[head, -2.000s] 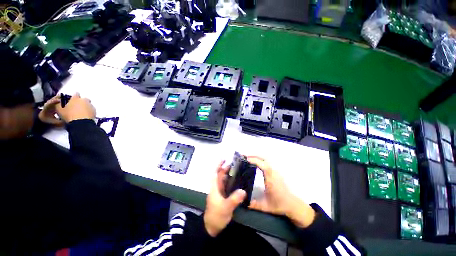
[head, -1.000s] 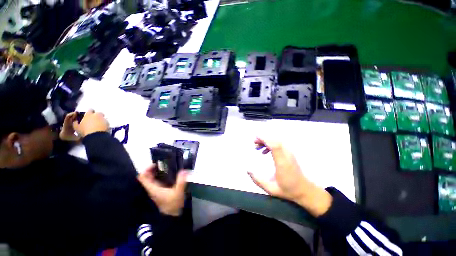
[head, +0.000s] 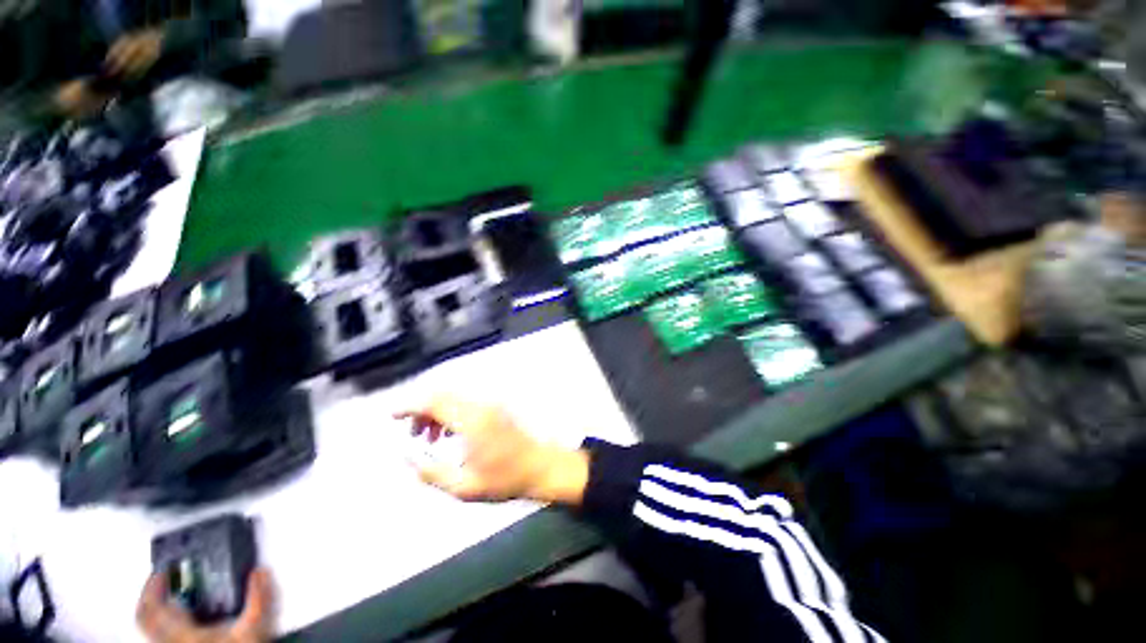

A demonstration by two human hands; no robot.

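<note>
My left hand (head: 255,609) is at the bottom left, cut off by the lower edge, with fingers on both sides of a black square housing (head: 224,560). Whether another housing lies under it I cannot tell. My right hand (head: 488,452) is blurred over the white sheet (head: 553,377), fingers curled but apart, with nothing visible held. Stacks of housings with green in their windows (head: 189,399) stand at left. Housings with empty-looking windows (head: 356,317) stand right of them.
A black tray (head: 522,251) lies beside the housings. Green circuit boards (head: 682,317) and grey modules (head: 823,270) lie in rows on a dark mat (head: 685,392). A dark block sits on a tan board (head: 924,270) at right. A dark bar rises at the back.
The view has swung right, so the stacks appear further left and the neighbouring person has left the picture. My left hand still holds a housing; my right hand's fingers are more curled.
</note>
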